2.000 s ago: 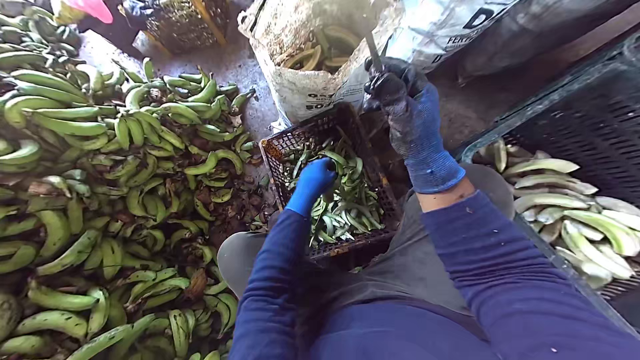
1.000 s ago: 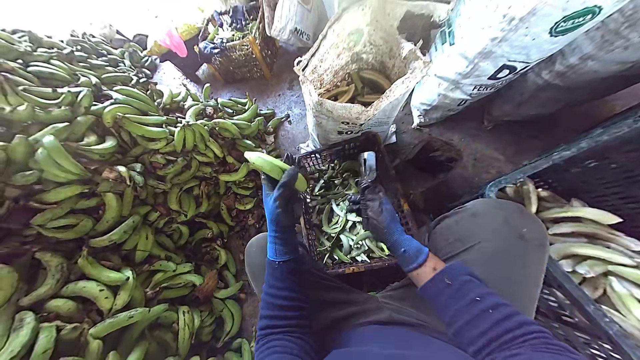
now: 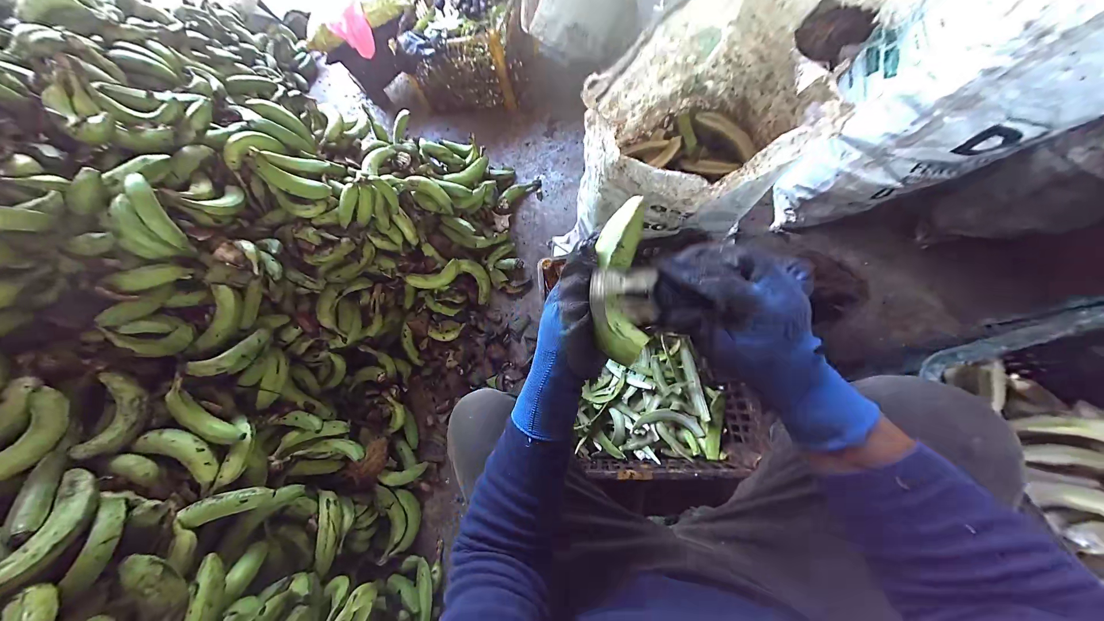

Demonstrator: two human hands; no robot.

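Observation:
Both my hands wear blue gloves with dark, coated palms. My left hand (image 3: 576, 315) grips a green plantain (image 3: 623, 235) held upright above a plastic crate (image 3: 746, 423). Against the plantain's side lies the blurred metal end of a hand tool (image 3: 634, 285), whose kind I cannot tell. My right hand (image 3: 746, 297) is closed around its handle, which the glove mostly hides. At the plantain's lower end a pale cut patch shows. Strips of green and whitish peel (image 3: 660, 405) fill the crate between my knees.
A large heap of green plantains (image 3: 293, 345) covers the floor at left. Beyond the crate stands an open woven sack (image 3: 690, 95) with plantains or peels inside; white printed sacks (image 3: 957, 112) lie right of it. Peeled plantains (image 3: 1061, 457) sit in a crate at lower right. A yellowish crate (image 3: 470, 73) stands behind.
Two seconds ago my left hand was over the peel crate; one second ago it held a plantain out to the left. Now plantain and tool are together. The view has shifted.

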